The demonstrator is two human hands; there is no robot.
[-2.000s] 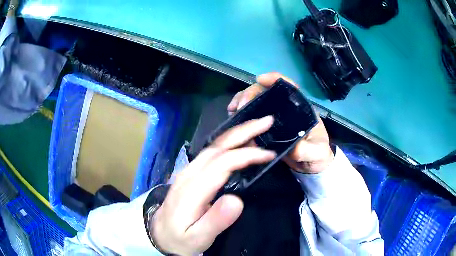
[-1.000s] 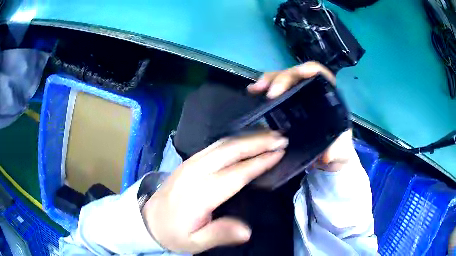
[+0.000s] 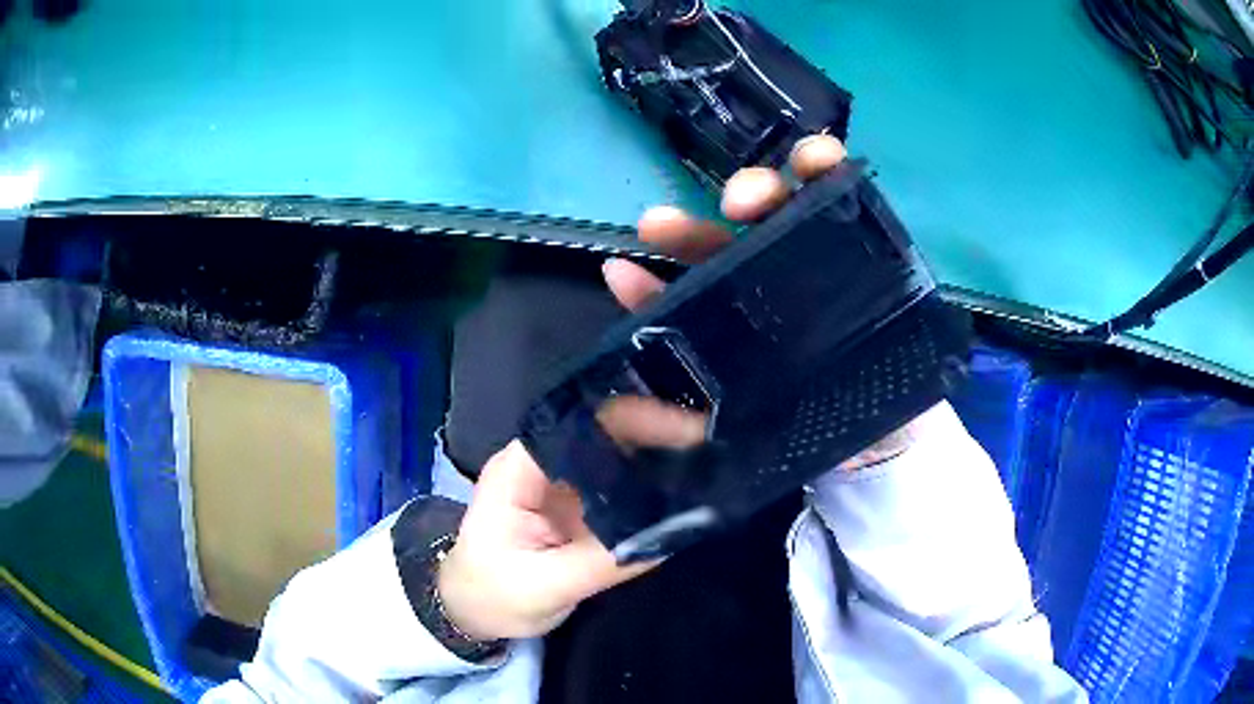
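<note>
A black housing (image 3: 811,323), open towards me and tilted, is held above my lap at the bench edge. It has rows of fine holes on its lower side and a frame-like opening near its left end. My right hand (image 3: 754,195) holds it from behind, fingertips over the upper edge, palm mostly hidden. My left hand (image 3: 530,557) grips the left end, with one finger showing inside the opening. A black unit (image 3: 729,90) with thin white wires lies on the green bench behind it.
The green bench (image 3: 344,110) crosses the top. Black cords (image 3: 1169,69) lie at the far right, and a tied black bundle (image 3: 1169,289) crosses the bench edge. A blue crate (image 3: 124,468) with a tan liner stands left. Blue lattice crates (image 3: 1169,509) stand right. A grey sleeve (image 3: 48,385) shows at far left.
The housing has turned so its perforated side shows. My left hand has moved from over its open face to gripping its left end. The view has shifted, with the bench unit now further left.
</note>
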